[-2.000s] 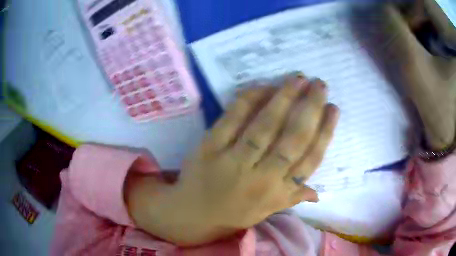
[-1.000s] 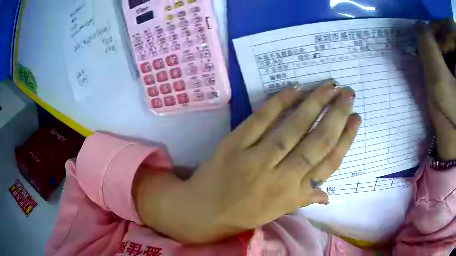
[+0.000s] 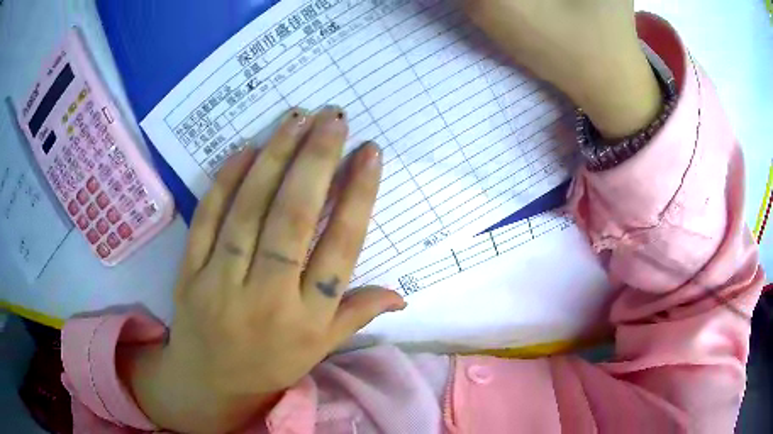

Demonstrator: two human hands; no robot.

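A white record form [image 3: 407,127] with a printed table and Chinese heading lies tilted on a blue file folder [image 3: 157,42]. A second printed sheet [image 3: 483,254] shows under its lower edge. My left hand [image 3: 271,263] lies flat, palm down, on the form's lower left part, fingers slightly apart, holding nothing. My right hand [image 3: 551,34] reaches over the form's upper right part; its fingers are cut off by the top edge, so whether it holds anything is hidden.
A pink calculator [image 3: 93,153] lies left of the folder. Note paper [image 3: 30,216] with handwriting is at the far left. The white tabletop [image 3: 542,305] has yellow tape along its near edge. A dark red object [image 3: 38,381] is below at the lower left.
The view has swung right, so the form, folder and calculator appear farther left and more tilted. My left hand stays flat on the form. My right forearm now shows larger at the top.
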